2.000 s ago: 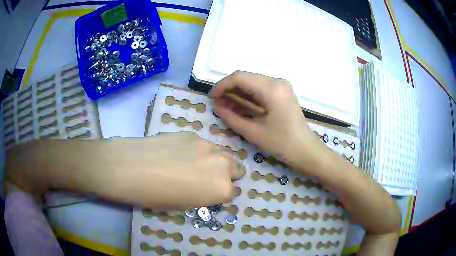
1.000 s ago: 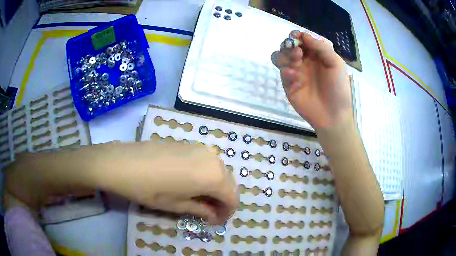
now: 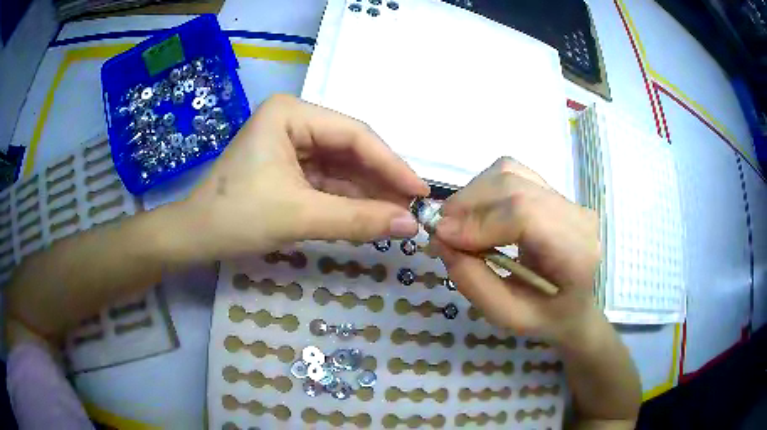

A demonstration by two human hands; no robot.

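Note:
My left hand (image 3: pixel 336 189) holds a small dark-rimmed round part (image 3: pixel 418 206) between thumb and fingertips. My right hand (image 3: pixel 513 243) pinches a silver metal piece (image 3: pixel 431 215) against it, and a thin tan stick (image 3: pixel 526 275) lies within the same hand. Both hands meet over the far part of the slotted board (image 3: pixel 277 353). A loose pile of silver metal caps (image 3: pixel 314 361) lies on the board. Several round parts (image 3: pixel 407 275) sit in the board's cutouts; others are hidden behind my hands.
A blue parts bin (image 3: pixel 181 113) with metal caps stands far left. The white blister tray (image 3: pixel 437 76) is beyond my hands, a few dark parts at its far corner. Stacked white trays (image 3: pixel 643 218) are at right, a black tray (image 3: pixel 547 25) at far right, a second slotted board (image 3: pixel 71 201) at left.
My left hand has risen from beside the metal pile to above the board. My right hand has come down from over the white tray, and the two hands now meet at the small part.

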